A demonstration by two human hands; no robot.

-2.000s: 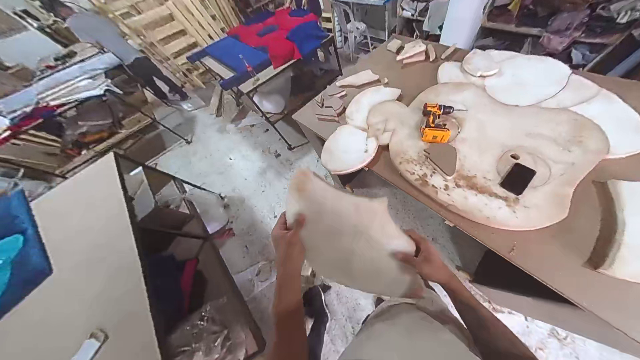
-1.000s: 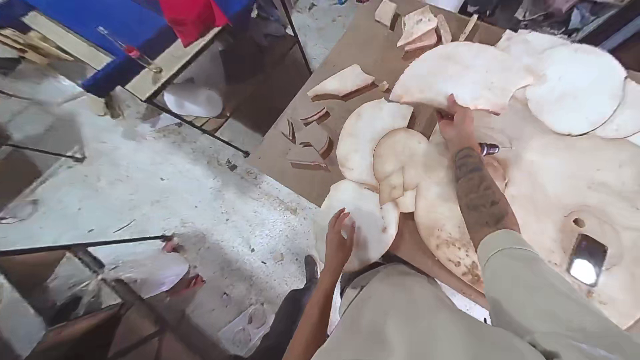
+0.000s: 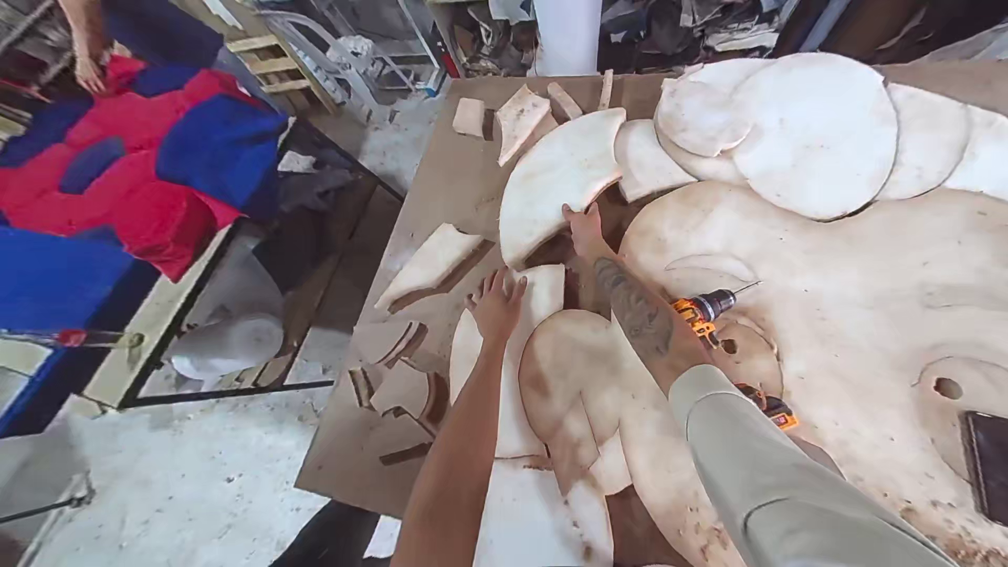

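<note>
My right hand reaches to the inner edge of a curved off-white foam piece, fingers touching its rim, the thumb side hidden. Just nearer to me, my left hand lies with spread fingers on the upper end of another pale foam piece. A rounded foam shape overlaps that piece. Under my right forearm, which partly hides it, an orange and black cordless drill rests on the large foam sheet.
Foam offcuts lie along the left of the brown table. Stacked rounded foam pieces are at the back, a dark phone at the right. A co-worker's hand is by red and blue material on another table.
Two seconds ago both my hands held a foam piece off the table. A second ago my right hand had a curved piece over the large sheet; a similar piece now lies further left. The view has shifted.
</note>
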